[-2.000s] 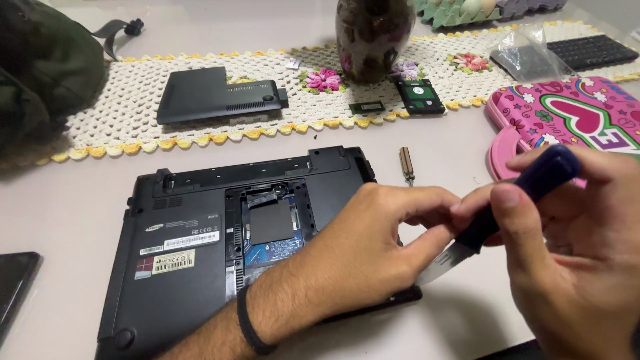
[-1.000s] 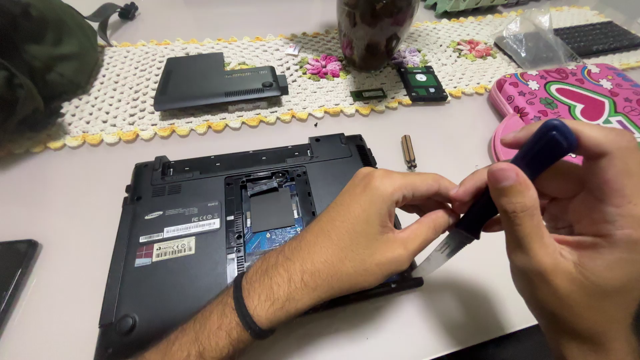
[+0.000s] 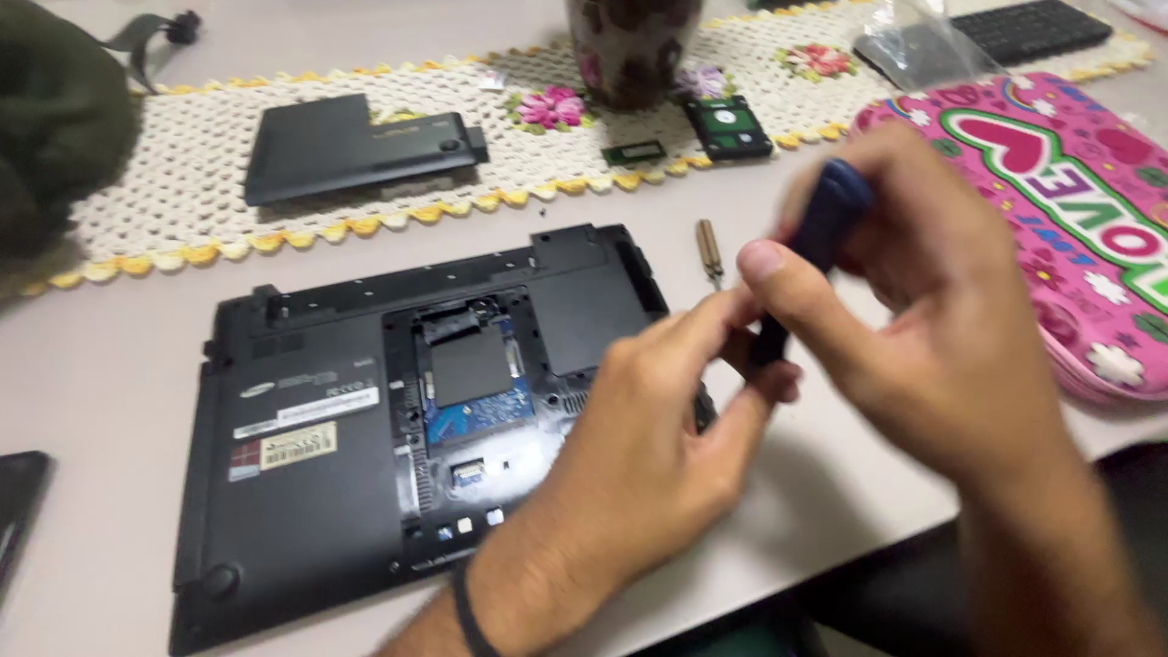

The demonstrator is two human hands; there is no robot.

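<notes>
A black Samsung laptop base [image 3: 315, 511] lies underside up on the table, its bay uncovered over a blue circuit board [image 3: 479, 415]. My right hand [image 3: 922, 301] grips a dark blue tool handle [image 3: 826, 219] above the laptop's right edge. Thumb and fingers of my left hand [image 3: 657, 429] close around the lower end of that handle; a black band circles the wrist. The tool's blade is hidden behind the left hand. Beyond the laptop lies a small screwdriver with a brownish handle [image 3: 708, 248].
A crocheted runner [image 3: 182, 173] bears a black laptop cover [image 3: 338, 151], a memory module [image 3: 634, 152], a hard drive [image 3: 728, 128], a dark vase [image 3: 634, 46] and a black keyboard [image 3: 1036, 32]. A pink case [image 3: 1086, 173] lies right, a dark device [image 3: 18, 502] at left.
Both hands and the blue-handled tool have lifted away from the laptop's front right corner. The blade, seen at that corner before, is now hidden.
</notes>
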